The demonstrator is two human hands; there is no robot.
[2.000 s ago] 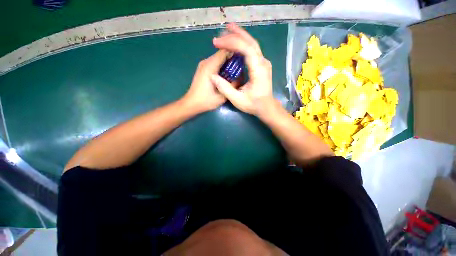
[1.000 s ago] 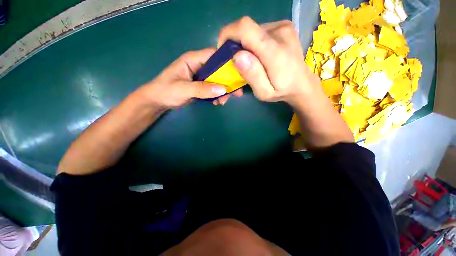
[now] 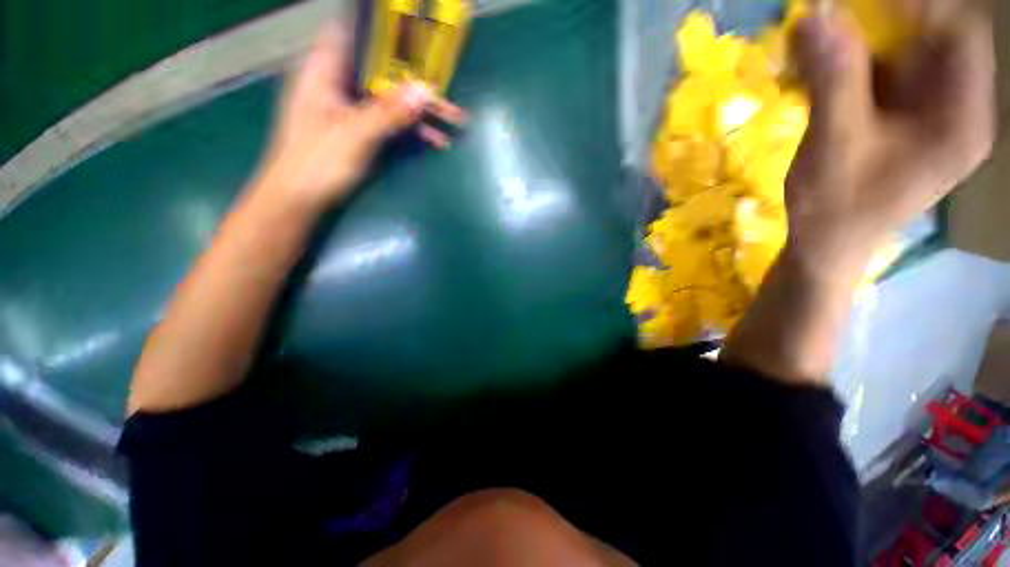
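Observation:
My left hand (image 3: pixel 332 127) holds a blue-and-yellow set (image 3: pixel 415 44) at the top edge of the view; a yellow frame with a dark window shows on it, with a dark strip on its left side. The set is partly cut off by the edge. My right hand (image 3: pixel 886 144) is blurred over the right side of the yellow heap. A yellow piece (image 3: pixel 886 22) shows at its fingers near the top edge, seemingly gripped. The heap of yellow pieces (image 3: pixel 720 166) lies on clear plastic on the green table.
The glossy green work surface (image 3: pixel 465 288) has a pale curved edge strip (image 3: pixel 144 94) at the upper left, with darker green beyond. A brown box (image 3: pixel 986 222) is at the right edge. Red things (image 3: pixel 966 421) stand at the lower right. Bagged dark parts (image 3: pixel 55 432) lie at the left.
My hands have moved apart. My left hand has carried the set up and left, its yellow frame now showing. My right hand has left the set and moved right over the yellow heap.

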